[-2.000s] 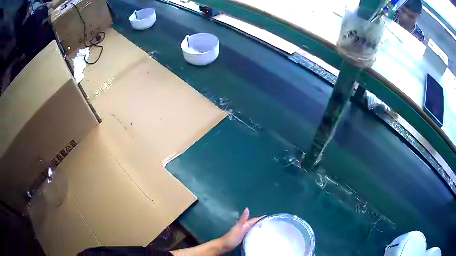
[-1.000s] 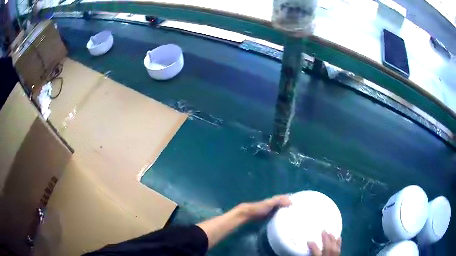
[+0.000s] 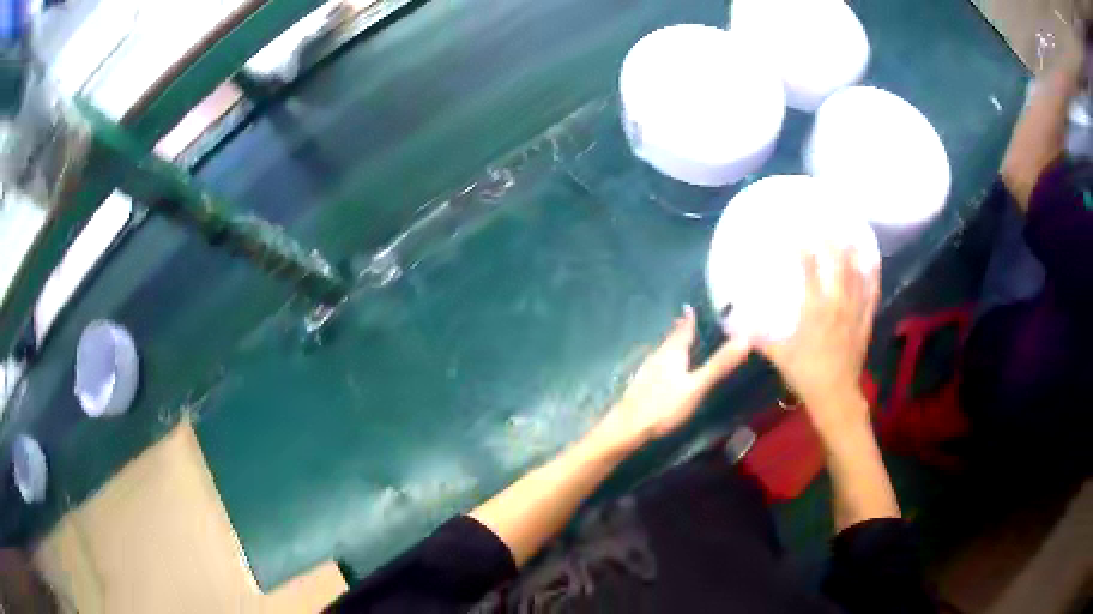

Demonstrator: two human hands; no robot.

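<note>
A white round plastic cup [image 3: 767,240] lies bottom up on the green bench, beside several similar white units [image 3: 701,108] at the upper right. A thin clear rim shows below one of them. My right hand [image 3: 829,318] lies on the cup with its fingers spread over the top and side. My left hand [image 3: 681,381] is at the cup's lower left edge, thumb raised and apart from the fingers. The fingertips reach the rim; firm contact is hard to tell.
White cups [image 3: 108,369] stand on the conveyor at far left. Flat cardboard [image 3: 144,516] lies at lower left. A film-wrapped green post [image 3: 228,234] rises at upper left. A red stool [image 3: 797,450] is below the bench edge. Another person's arm [image 3: 1040,132] is at right.
The view has swung right. The white cup has moved rightward to the group. My right hand stays on it; my left hand has moved from its side to its lower edge.
</note>
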